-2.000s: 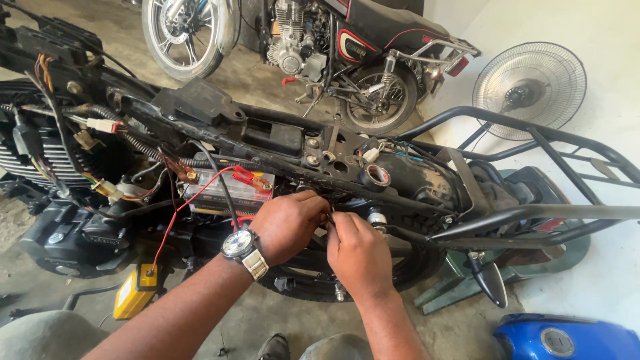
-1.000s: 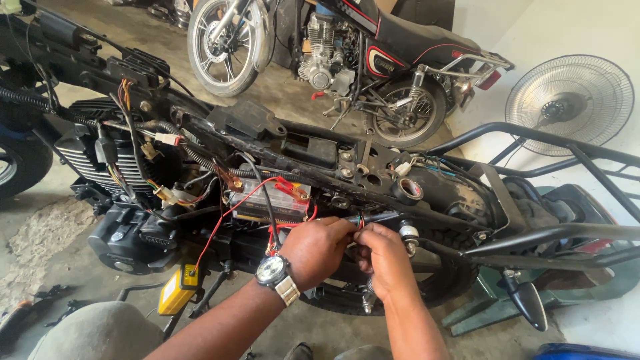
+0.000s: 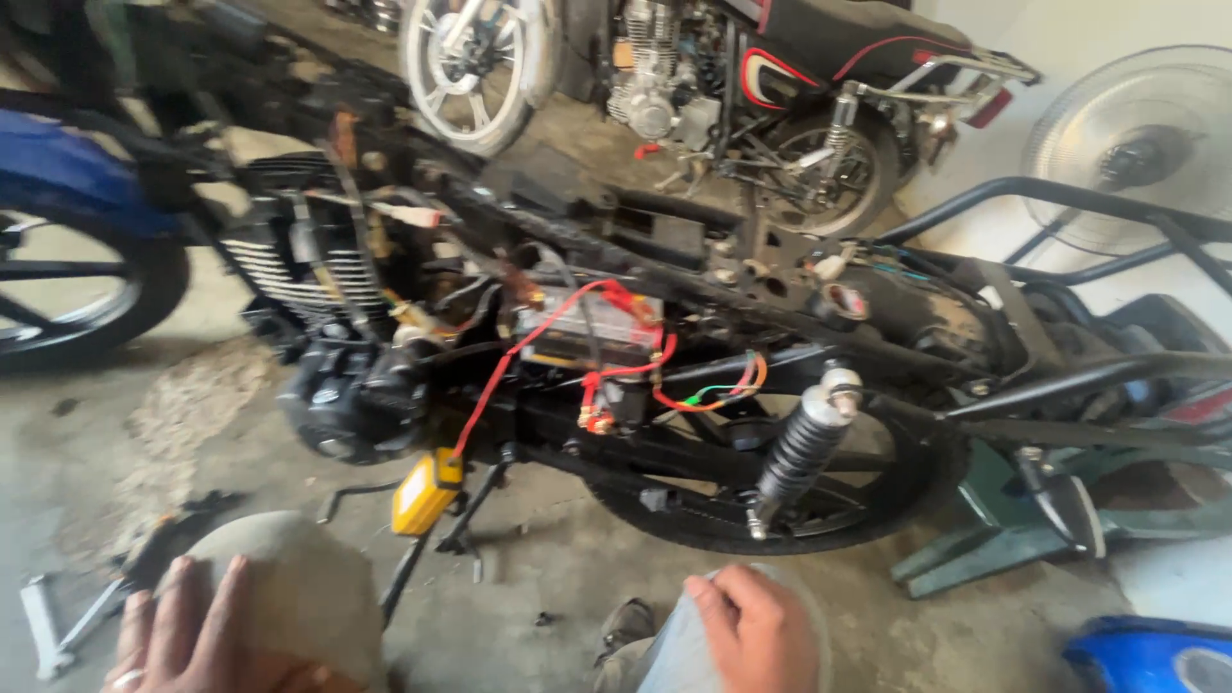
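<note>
My left hand (image 3: 188,645) lies flat on my left knee, fingers spread, with nothing in it. My right hand (image 3: 756,626) rests on my right knee, its fingers curled; whether it holds anything is hidden. In front of me stands a stripped motorcycle frame. A battery (image 3: 597,322) sits in its side, with a red clip (image 3: 630,303) on top and red wires around it. One red lead runs down to a hanging yellow box (image 3: 426,491). Joined red, green and orange wires (image 3: 722,390) hang above the rear wheel, left of a shock absorber (image 3: 808,443). A tape roll (image 3: 845,301) lies on the frame.
A second motorcycle (image 3: 770,96) stands behind, with a fan (image 3: 1136,154) at the right. A green plastic stool or chair (image 3: 972,525) is under the rack (image 3: 1078,197). A blue motorcycle part (image 3: 1145,654) lies at lower right, and metal tools (image 3: 48,630) lie on the floor at lower left.
Both hands have left the wires beside the battery and come down to my knees. The joined coloured wires now hang in plain view. The view has shifted.
</note>
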